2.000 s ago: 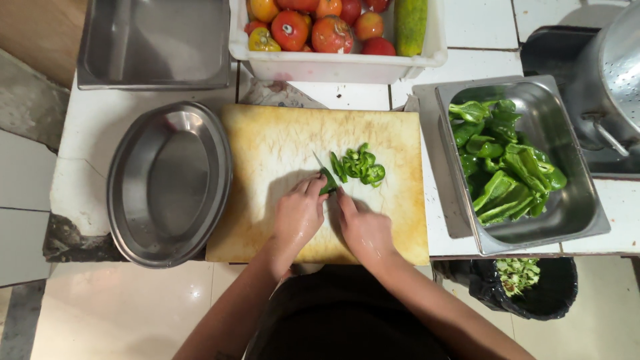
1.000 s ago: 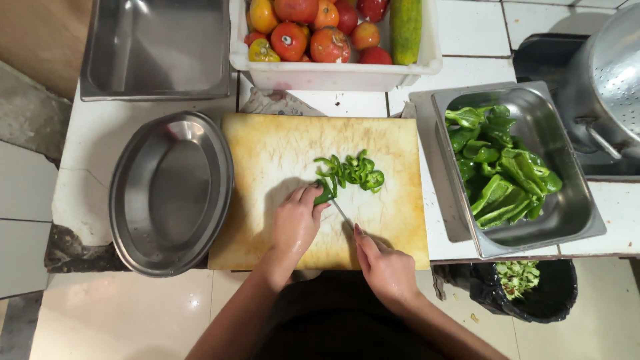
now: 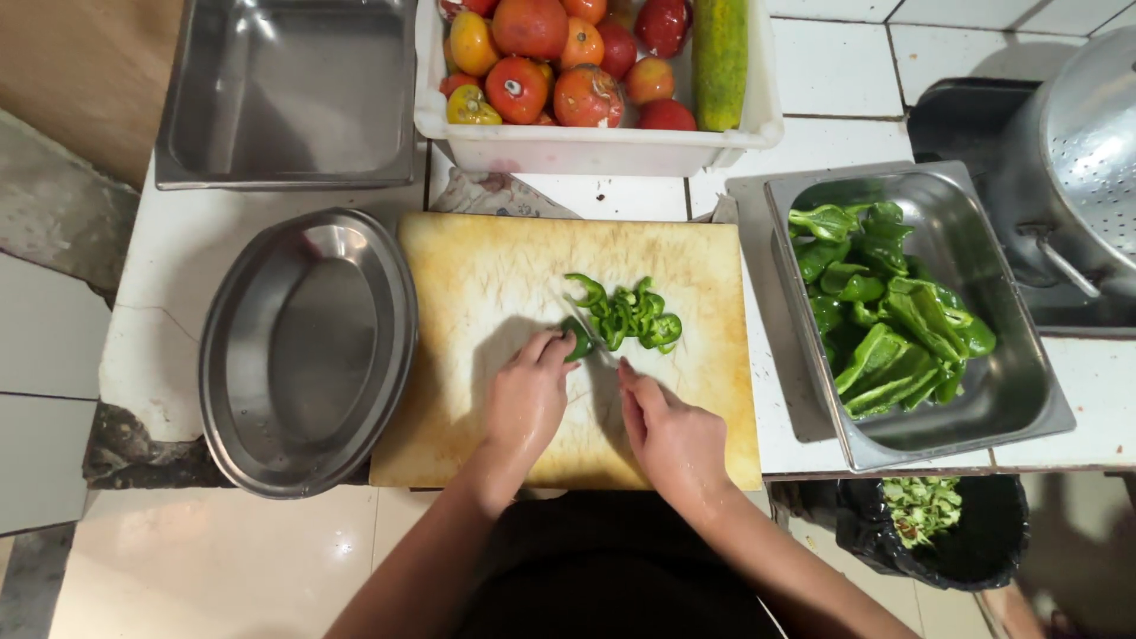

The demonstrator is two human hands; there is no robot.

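Note:
My left hand [image 3: 530, 390] grips a piece of green pepper [image 3: 577, 339] on the worn, yellowed cutting board [image 3: 461, 266]. In my right hand [image 3: 672, 430] is a knife, whose thin blade [image 3: 593, 330] lies slanted against the right side of that piece. Its handle is mostly hidden in my fingers. Sliced green pepper [image 3: 632, 312] lies in a loose heap just right of and beyond the blade. Right of the board, a steel pan [image 3: 958, 435] holds halved and opened green peppers [image 3: 896, 319].
An oval metal dish [image 3: 324, 355] stands at the board's left edge. Behind are a rectangular steel pan [image 3: 302, 98] and a white plastic crate [image 3: 577, 151] of tomatoes [image 3: 530, 27] with a cucumber-like vegetable [image 3: 720, 62]. A perforated metal pot [image 3: 1087, 151] is far right; a black-lined bin [image 3: 985, 541] sits below the counter.
More slices lie on the board than two seconds ago. My right hand, lower and farther right one second ago, is back closer to the left hand, with the blade against the pepper piece.

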